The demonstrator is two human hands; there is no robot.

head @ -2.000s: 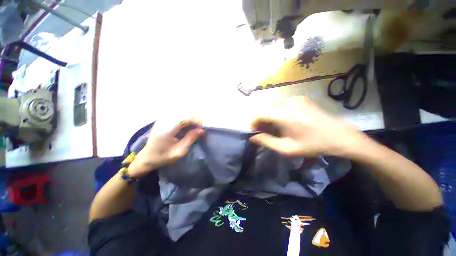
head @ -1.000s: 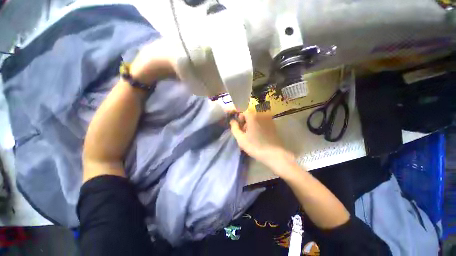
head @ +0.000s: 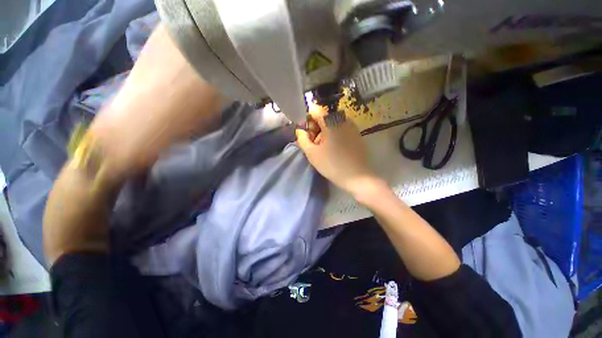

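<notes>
The blue-grey lining [head: 254, 221] lies bunched in front of the sewing machine head [head: 264, 53] and over my lap, with darker shell fabric [head: 26, 86] spread to the left. My right hand [head: 336, 152] is at the needle area, its fingertips pinching the garment edge beside the lit presser foot. My left hand [head: 165, 99] is blurred, reaching over the fabric to the left of the machine head. Its fingers are hidden behind the head, so its grip does not show.
Black-handled scissors [head: 432, 135] lie on the machine bed right of my right hand. A printed ruler [head: 429, 188] runs along the front table edge. A blue plastic basket [head: 544, 218] stands at the right, with grey fabric [head: 521, 277] beside it.
Two seconds ago both hands held the fabric edge in front of the machine. Since one second ago my left arm has moved left and my right hand has stayed at the needle area.
</notes>
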